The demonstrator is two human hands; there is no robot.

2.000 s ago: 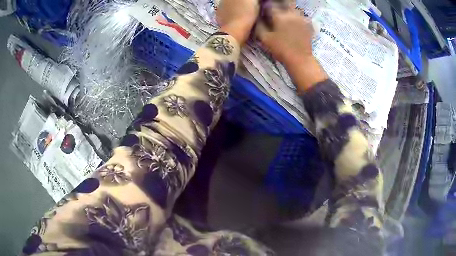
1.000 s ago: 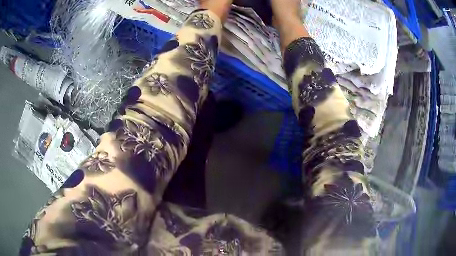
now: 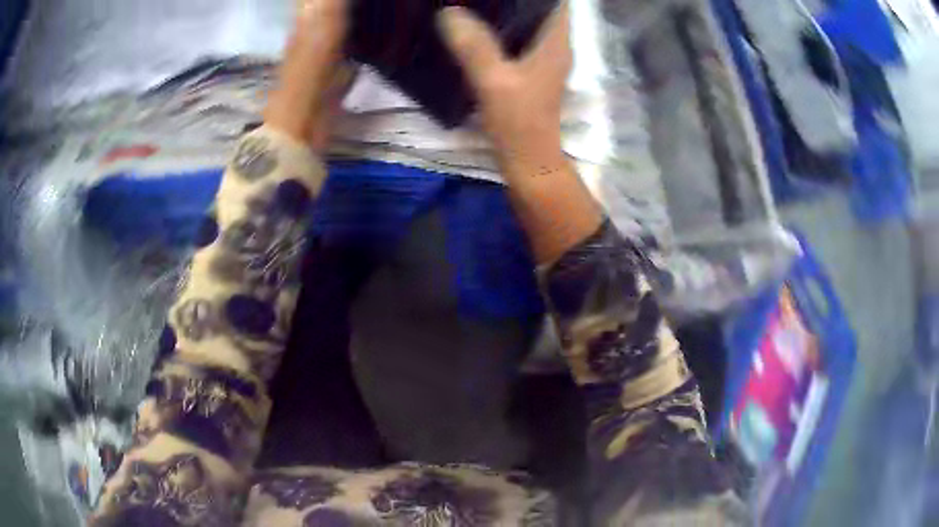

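Observation:
A dark blocky part point(image 3: 422, 51) is at the top middle, cut off by the upper edge, between my two hands. My left hand point(image 3: 317, 62) is at its left side, partly cut off by the top edge, its fingers hardly visible. My right hand point(image 3: 515, 88) holds its right side, with the thumb over the near face. The part is above the newspaper stack point(image 3: 402, 139), whose ragged front edge shows under my hands. The blue supporting crate point(image 3: 376, 201) shows below the stack. The picture is blurred.
At the lower right is a blue crate point(image 3: 824, 309) with a magenta printed liner sheet point(image 3: 774, 376). A newspaper-lined crate point(image 3: 695, 124) is at the upper right. Shiny blurred strands point(image 3: 51, 247) hang at the left. Grey floor point(image 3: 443, 371) shows between my forearms.
The view has turned to the right, bringing the magenta-lined crate into sight. The dark part now shows large between my hands, which are lower and further left in the picture.

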